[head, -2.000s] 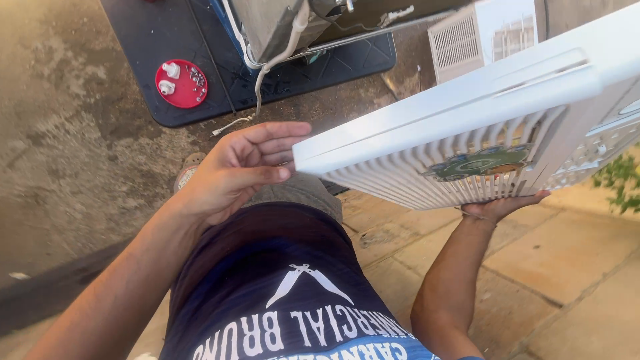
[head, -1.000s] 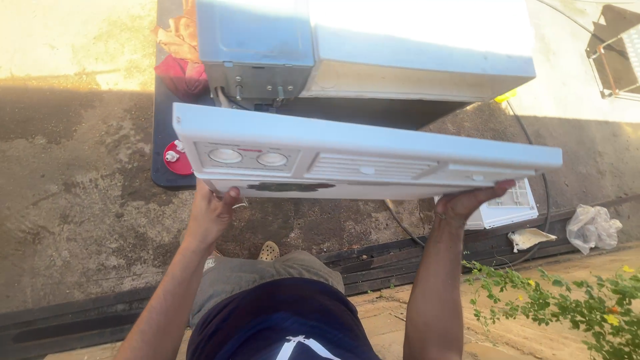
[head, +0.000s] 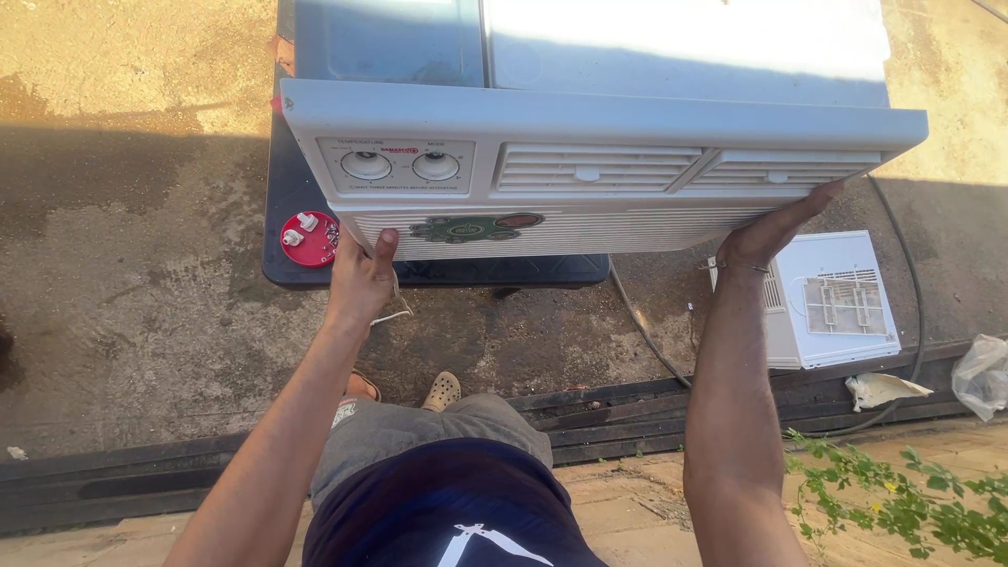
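Both hands hold the white plastic front panel of a window air conditioner (head: 598, 122), its two control knobs at the left and louvred vents at the right, with a ribbed grille below. My left hand (head: 366, 272) grips the lower left corner, thumb on the grille's front. My right hand (head: 768, 228) supports the lower right end, its fingers partly hidden by the panel. Directly beyond the panel lies the metal body of the air conditioner (head: 386, 39) on a dark plastic table (head: 295, 165). Whether panel and body touch is unclear.
A red dish (head: 303, 250) with screws and white knobs sits on the table's near left corner. A white casing with a filter (head: 843, 315) lies on the ground at right, near a cable (head: 906, 252), a plastic bag (head: 980, 378) and a leafy plant (head: 906, 488). Dark beams (head: 614, 417) cross the ground.
The panel, tilted upward to the right two seconds ago, is now nearly level, its knobs and vents facing me. My left hand, beside its end before, now grips it. The view has turned.
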